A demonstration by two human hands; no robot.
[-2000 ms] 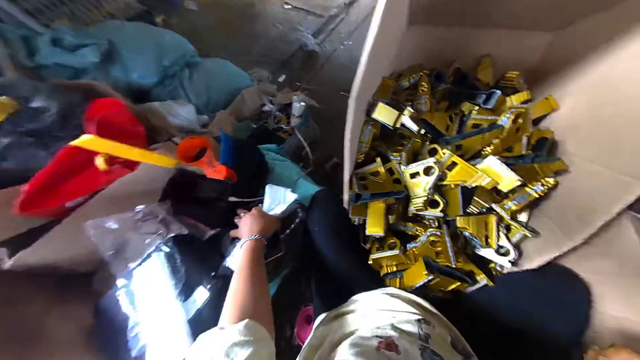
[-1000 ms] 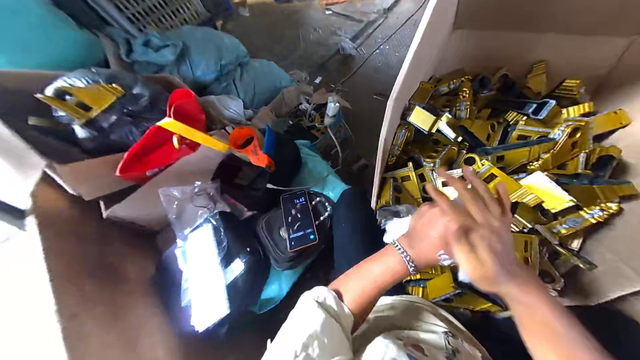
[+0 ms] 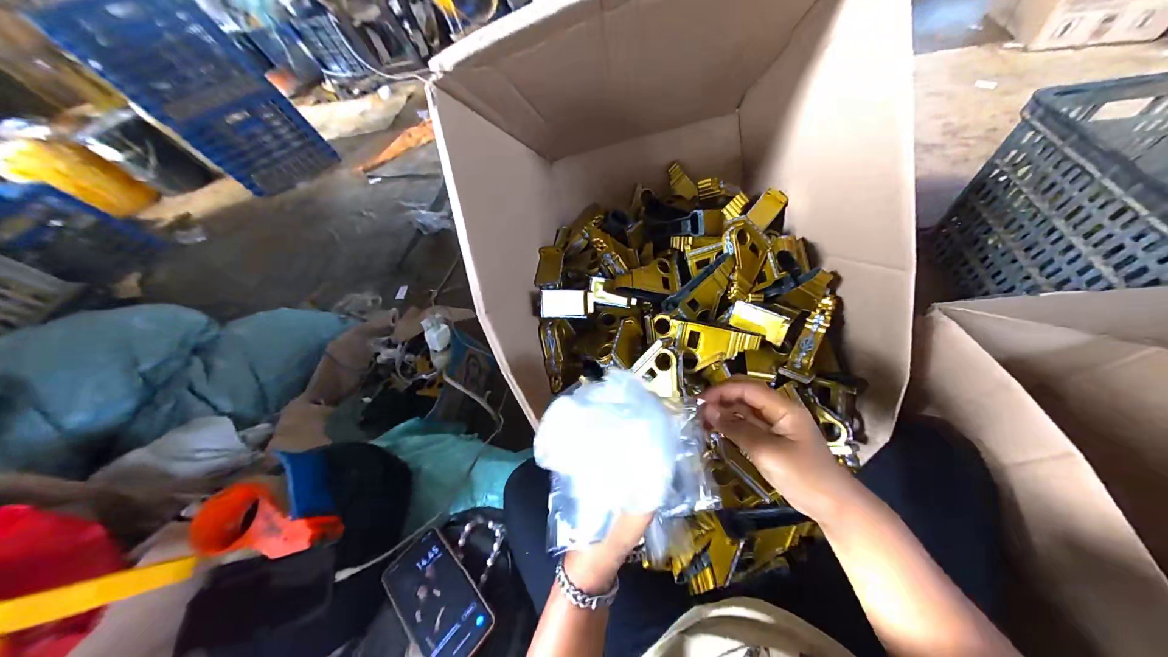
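My left hand [image 3: 613, 544], a chain bracelet on its wrist, is mostly hidden behind the crumpled clear plastic bag [image 3: 610, 449] it holds. With bent fingers, my right hand [image 3: 765, 436] touches or nearly touches the bag's right edge; whether it pinches the film I cannot tell. Both hands are over the near part of a cardboard box [image 3: 821, 137], above a heap of shiny gold-coloured parts [image 3: 703, 342] with holes and ribbed ends.
A phone [image 3: 439, 595] lies lower left, near an orange plastic part [image 3: 260, 522] and a red item [image 3: 55, 557]. Blue-green sacks [image 3: 109, 379] are at left. A second cardboard box [image 3: 1022, 429] and a dark plastic crate [image 3: 1058, 196] are at right; blue crates [image 3: 196, 87] stand upper left.
The view has swung right. Two seconds ago my left hand was by the dark bag at left; one second ago both hands were together over the parts. Now the plastic bag is spread larger between them.
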